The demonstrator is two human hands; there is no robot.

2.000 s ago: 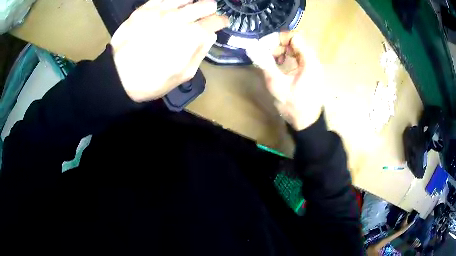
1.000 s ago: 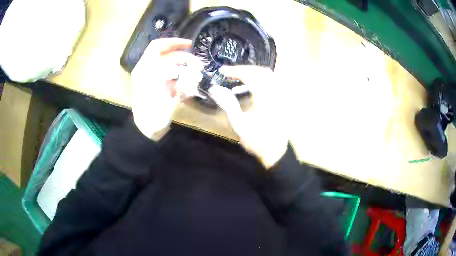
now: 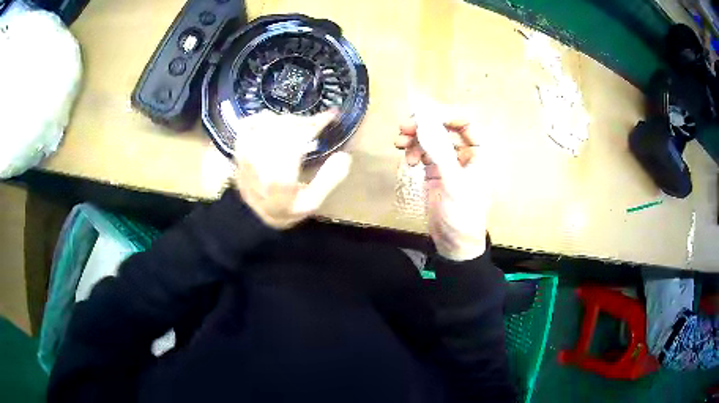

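Note:
A black round fan head (image 3: 347, 72) lies on the bench, grille up, with a small square display (image 3: 288, 85) at its centre. Its black oblong base (image 3: 177, 67) lies joined at its left, showing round buttons. My left hand (image 3: 285, 161) rests on the near part of the rim, thumb and fingers apart, covering that part. My right hand (image 3: 443, 173) is off the fan to the right, fingers curled, over the bench. Overexposure hides whether anything is between its fingertips. A loose scatter of small white strips (image 3: 561, 106) lies on the bench at the right.
The tan bench (image 3: 504, 220) has a white plastic-wrapped bundle (image 3: 35, 86) at left and another black fan (image 3: 666, 149) at far right, near a thin green stick (image 3: 645, 207). A green belt (image 3: 587, 35) runs behind. Green crates and a red stool (image 3: 607, 334) stand below.
The fan shows farther left in the view. My right hand has left the rim and moved right. My left hand has opened out on the near rim.

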